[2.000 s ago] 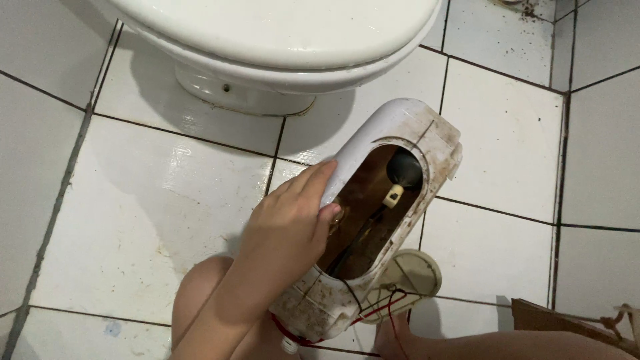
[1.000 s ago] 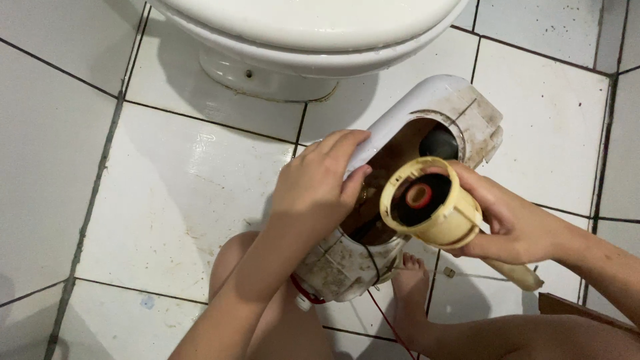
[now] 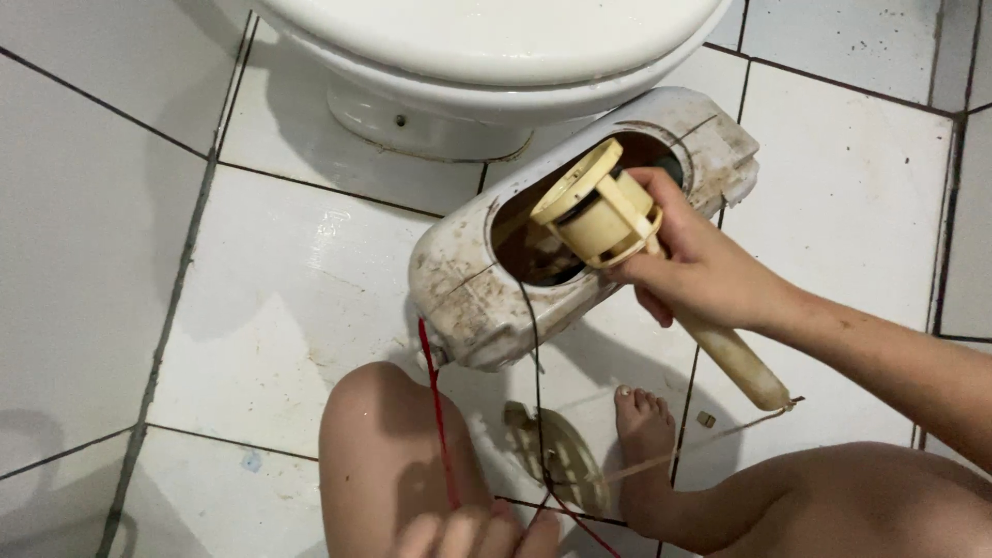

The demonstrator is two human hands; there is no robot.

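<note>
A yellowed plastic flush valve (image 3: 601, 209) with a long tube is gripped in my right hand (image 3: 690, 263), over the oval opening of a stained white plastic toilet cistern (image 3: 473, 271). The cistern lies on the floor, tilted, its far side by the toilet bowl. Low in the view, partly cut off, my left hand (image 3: 480, 533) has its fingers curled near a red cord (image 3: 437, 411); whether it holds the cord cannot be told. A dark cord (image 3: 536, 333) runs from the opening down to a knot with red string. Pale string hangs from the tube's end.
The white toilet bowl (image 3: 496, 70) stands at the top. An oval, dirty plastic cover (image 3: 558, 457) lies on the tiles between my knee and bare foot (image 3: 645, 442). A small brass-coloured piece (image 3: 706, 419) sits right of the foot. White tiled walls rise at both sides.
My left hand has left the cistern's edge and moved down to the bottom of the view. The flush valve, in my right hand, has turned from facing the camera to sideways. The cistern now lies more level.
</note>
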